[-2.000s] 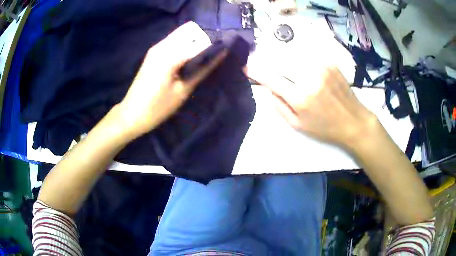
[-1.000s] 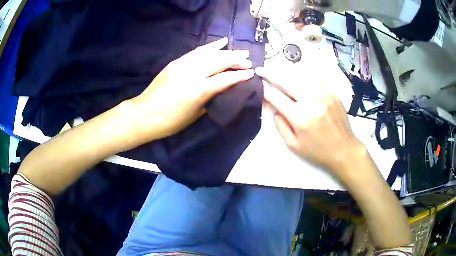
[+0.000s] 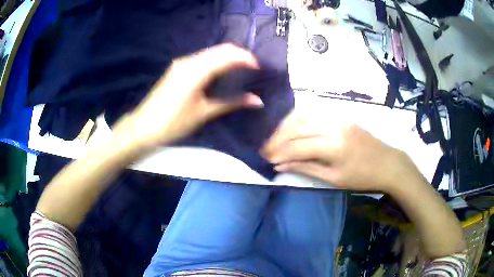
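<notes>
A large navy-black garment panel point(image 3: 135, 48) covers the left and middle of the white table, its right edge beside the presser foot point(image 3: 281, 20). My left hand point(image 3: 200, 89) is blurred over the panel, thumb and fingers apart, with nothing visible between them but the cloth below. My right hand point(image 3: 330, 151) pinches the panel's lower right corner near the table's front edge. A thin seam line runs down the panel left of the foot.
A round metal disc point(image 3: 318, 43) lies right of the foot. Black-handled shears point(image 3: 430, 113), a pink-handled tool point(image 3: 398, 50) and dark offcuts lie further right. A black box point(image 3: 468, 143) is at far right, with a yellow-rimmed basket point(image 3: 471, 230) below.
My left hand has lifted and opened from the cloth edge. My right hand has moved down to the panel's lower corner, which is now drawn in and folded.
</notes>
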